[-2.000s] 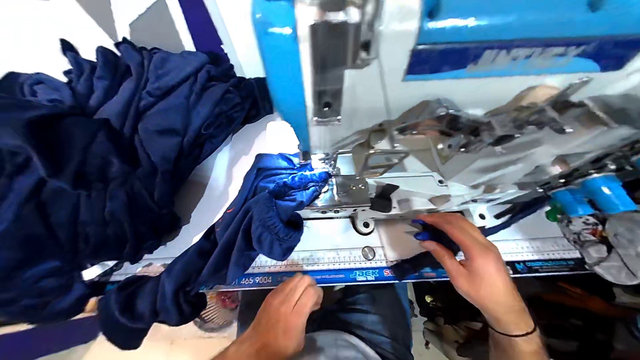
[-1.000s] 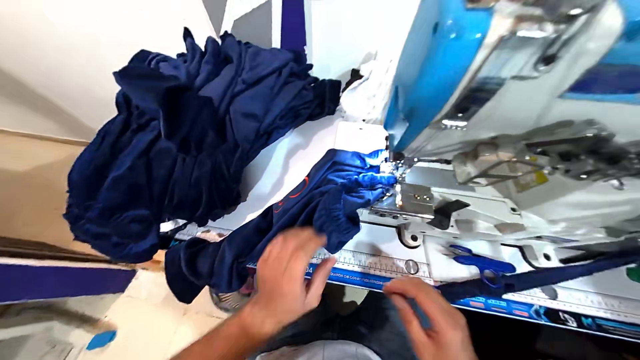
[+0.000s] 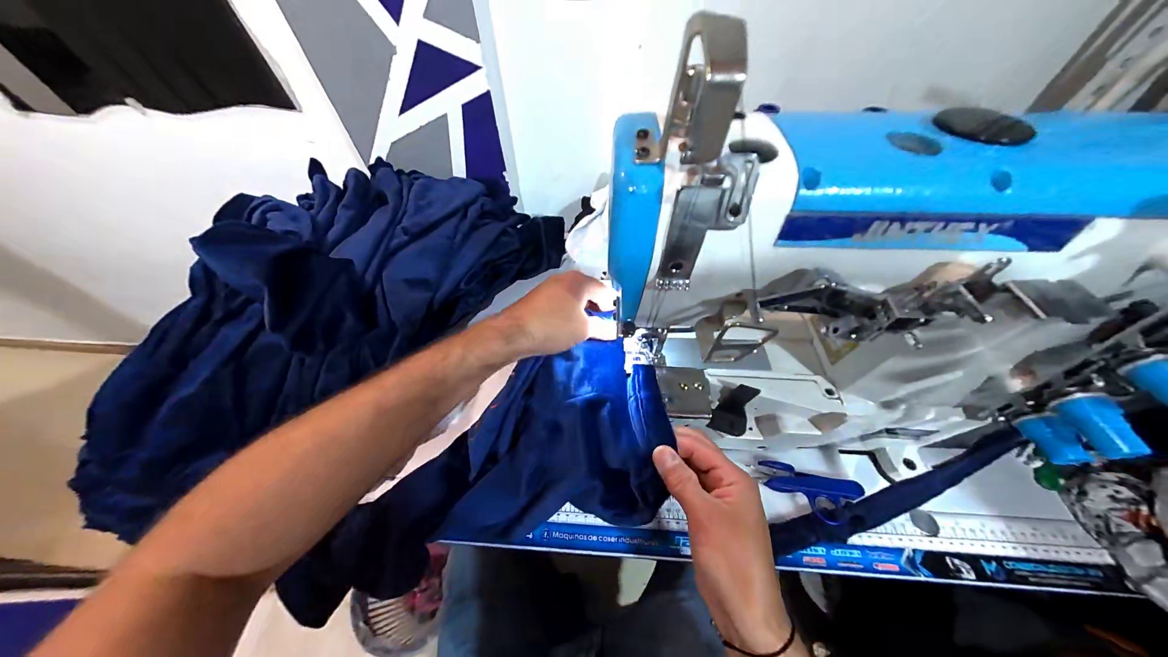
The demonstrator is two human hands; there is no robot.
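Navy fabric lies under the lit needle area of a blue and white industrial sewing machine. Behind the presser foot, my left hand reaches to the fabric, its fingertips partly hidden against the machine head. My right hand pinches the fabric's hemmed edge between thumb and fingers, in front of the foot. A navy strip runs across the machine bed to the right. Blue thread snips rest beside that strip.
A large heap of navy fabric sits at the left. Blue thread cones or spools stand at the right, near metal guides. A printed ruler strip follows the table's front edge. A basket-like object is below the table.
My left hand has moved from the front of the table up beside the needle area. My right hand now grips the fabric edge, which is spread flatter. The view has shifted.
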